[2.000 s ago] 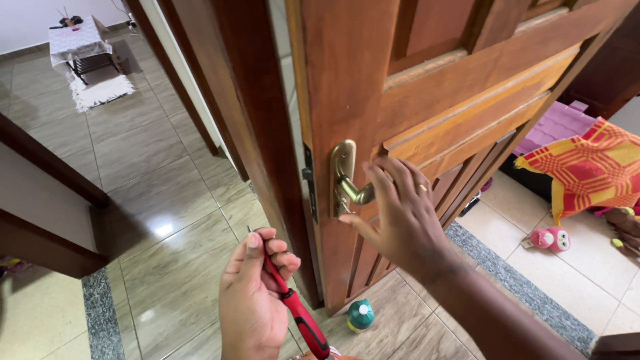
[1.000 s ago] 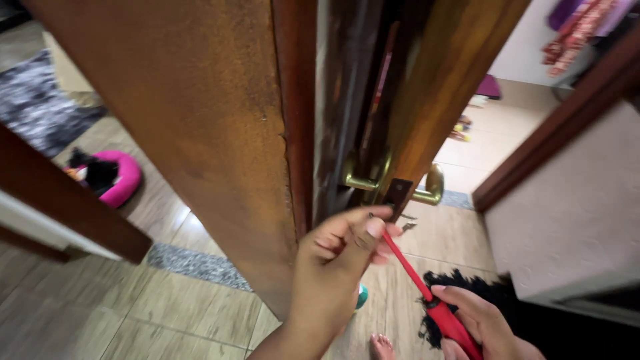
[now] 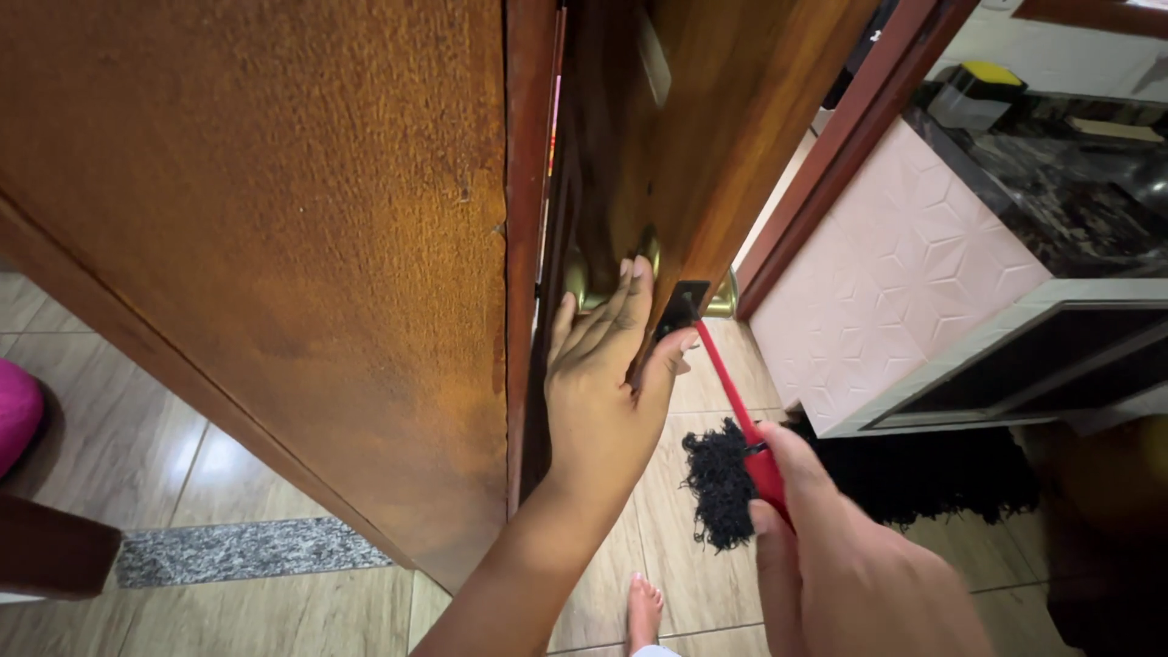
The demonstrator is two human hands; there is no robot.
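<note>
My right hand [image 3: 849, 538] holds the red handle of a screwdriver [image 3: 725, 379], its red shaft pointing up and left. The tip meets the dark lock faceplate [image 3: 684, 306] on the edge of a wooden door [image 3: 721, 155]. My left hand [image 3: 611, 356] lies against the door beside the faceplate, fingers spread over the near face, thumb close to the screwdriver tip. Behind its fingers shows part of a brass door handle [image 3: 577, 283]. Another brass handle [image 3: 727, 297] sticks out on the door's far side. Whether the tip sits in a screw cannot be told.
A wooden door frame panel [image 3: 365, 237] fills the left. At right stand a pink tiled counter side [image 3: 903, 274] and a dark stone countertop [image 3: 1077, 192]. A black shaggy rug [image 3: 922, 470] lies on the floor, with a bare foot [image 3: 644, 607] nearby.
The view has swung round to the door's edge. The screwdriver, in my left hand two seconds ago, is now in my right. Its tip has come to the faceplate.
</note>
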